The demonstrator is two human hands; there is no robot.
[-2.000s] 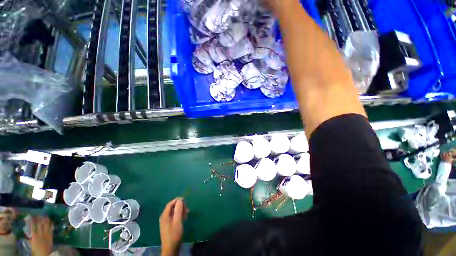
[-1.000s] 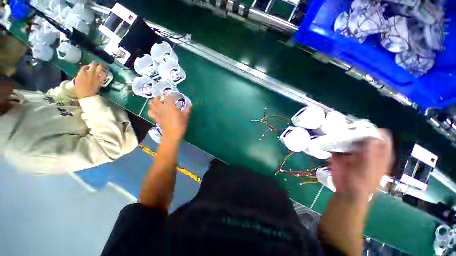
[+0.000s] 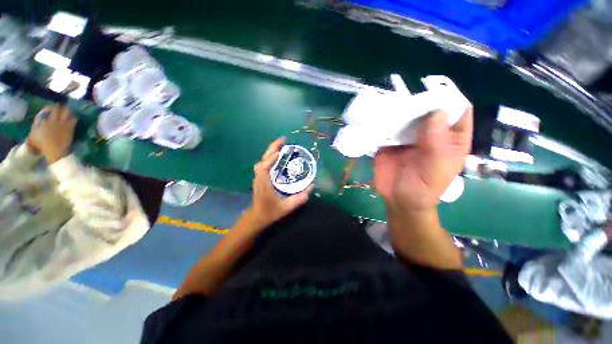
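My left hand [image 3: 267, 191] is closed around one white cup-shaped housing [image 3: 293, 169], its open end facing up with a dark and pale inner part visible. My right hand [image 3: 424, 158] holds a white irregular part with prongs [image 3: 439, 97], raised over the right-hand group; the hand and part are slightly blurred. White bodies [image 3: 366, 107] lie behind and left of it, partly hidden by it. Thin red and dark lead wires [image 3: 349, 176] trail on the green surface between my hands.
A cluster of white housings [image 3: 144, 101] stands at left. White-and-black fixtures stand at left [image 3: 64, 54] and right [image 3: 515, 134]. A blue bin [image 3: 470, 20] is above. A person in a light sleeve [image 3: 67, 195] works at left; another person [image 3: 567, 275] is at right.
My left hand has moved right from the left cluster with a housing in it. My right hand has brought the white part from the blue bin's side and now holds it nearer the centre.
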